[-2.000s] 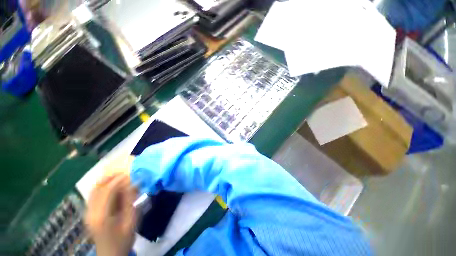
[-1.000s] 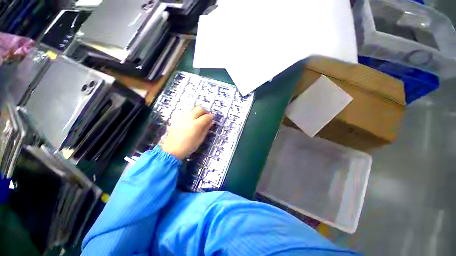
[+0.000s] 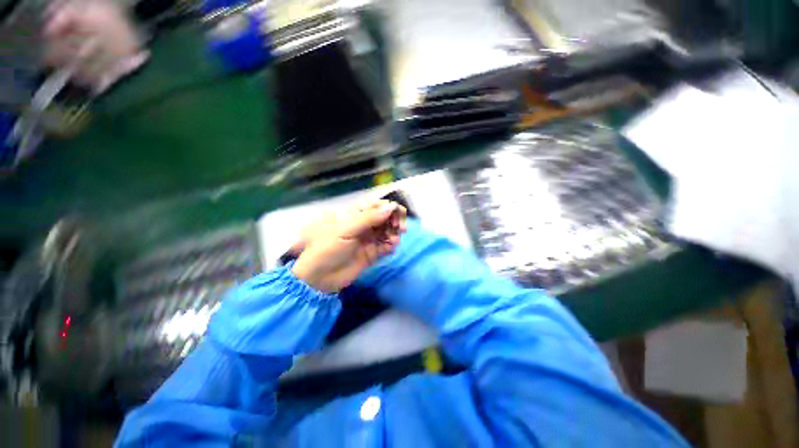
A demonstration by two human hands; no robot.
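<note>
A dark tablet-shaped unit [image 3: 355,308] lies on a white work sheet [image 3: 394,339] in the middle, mostly covered by my hands and sleeves. My left hand [image 3: 337,249] is over the unit, with its fingers bent near the unit's far edge. Blur hides whether it pinches anything. My right sleeve reaches in from the lower right and ends behind my left hand. My right hand is mostly hidden there and cannot be told apart clearly. A clear blister tray [image 3: 561,206] lies right of the sheet. Another blister tray [image 3: 175,302] lies to the left.
Stacked units [image 3: 324,101] stand beyond the sheet, with more stacks [image 3: 464,57] farther right. White sheets [image 3: 727,166] and a brown carton [image 3: 767,367] are at right. A machine with a red display [image 3: 66,327] is at left. Another person's hand [image 3: 92,44] shows upper left.
The view has swung left. My left hand has moved from the right-hand blister tray to the unit on the white sheet, beside the end of my right sleeve.
</note>
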